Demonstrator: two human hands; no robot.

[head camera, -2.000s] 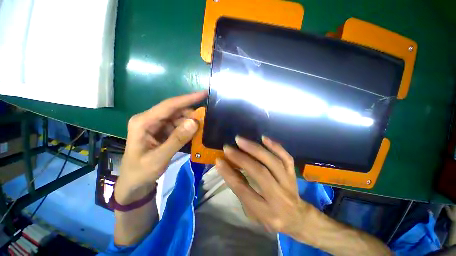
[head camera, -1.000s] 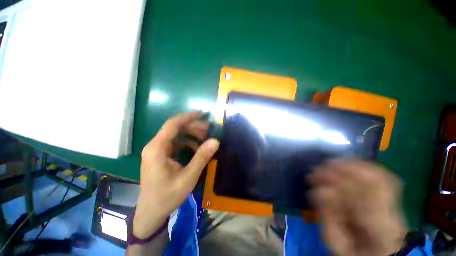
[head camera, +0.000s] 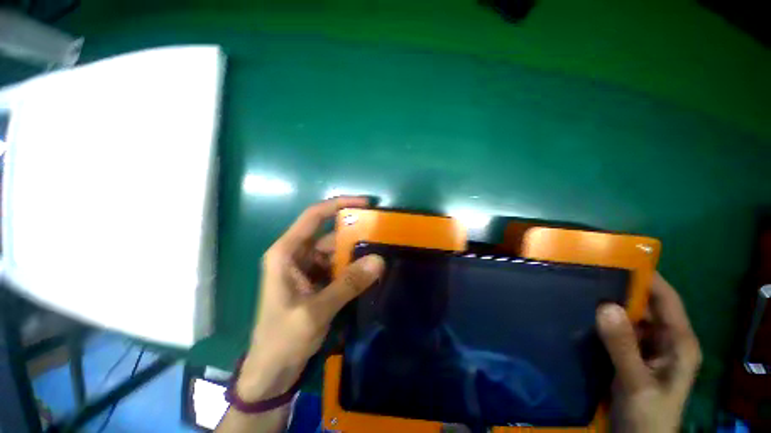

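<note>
The glossy black screen panel (head camera: pixel 482 338) lies face up inside the raised corner blocks of the orange fixture (head camera: pixel 401 230). My left hand (head camera: pixel 308 296) grips the left side of the fixture, thumb on the panel's upper left corner and fingers behind the orange edge. My right hand (head camera: pixel 651 355) grips the right side, thumb on the panel's right edge and fingers around the outside. The underside of the fixture is hidden, and its bottom edge is cut off by the picture.
A thick white foam tray (head camera: pixel 114 190) stands at the left on the green bench (head camera: pixel 406 127). A dark red-brown box (head camera: pixel 748 338) with a silver handle is at the right edge. A dark object (head camera: pixel 510 7) lies at the far side.
My right hand has moved from over the panel to the fixture's right side. My left hand has closed on its left side. The fixture and panel appear lower in view.
</note>
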